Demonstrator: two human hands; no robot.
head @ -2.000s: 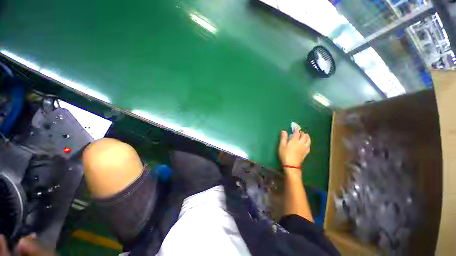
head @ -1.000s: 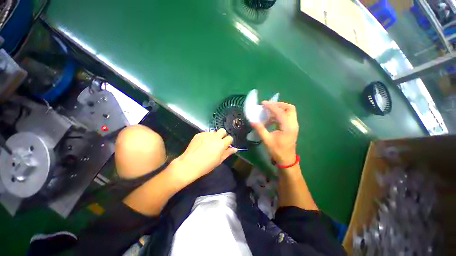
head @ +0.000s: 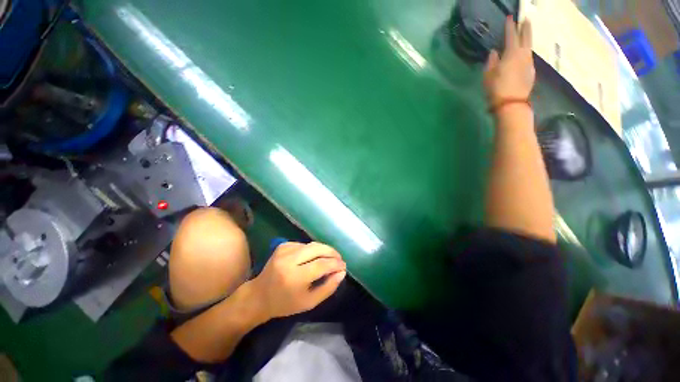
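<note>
A black round fan grille lies on the green bench at the top right. My right hand is stretched out to its near right edge, fingers extended over the rim; whether it grips the rim is unclear. My left hand is over my lap by the bench edge, fingers curled, with a dark spot between them; whether it holds something small cannot be told. A black grille with a whitish fan blade stands on the bench beyond my right forearm. Another black fan unit stands farther right.
The green bench runs diagonally across the view. The machine's silvery round fixture and base plate with a red button are at the left. A blue-sided bowl is above them. A carton is at the lower right, a cardboard sheet top right.
My right hand has moved from near my lap to the grille at the bench's far side. My left hand has drawn back from the bench. The grille and blade worked on before are no longer in front of me.
</note>
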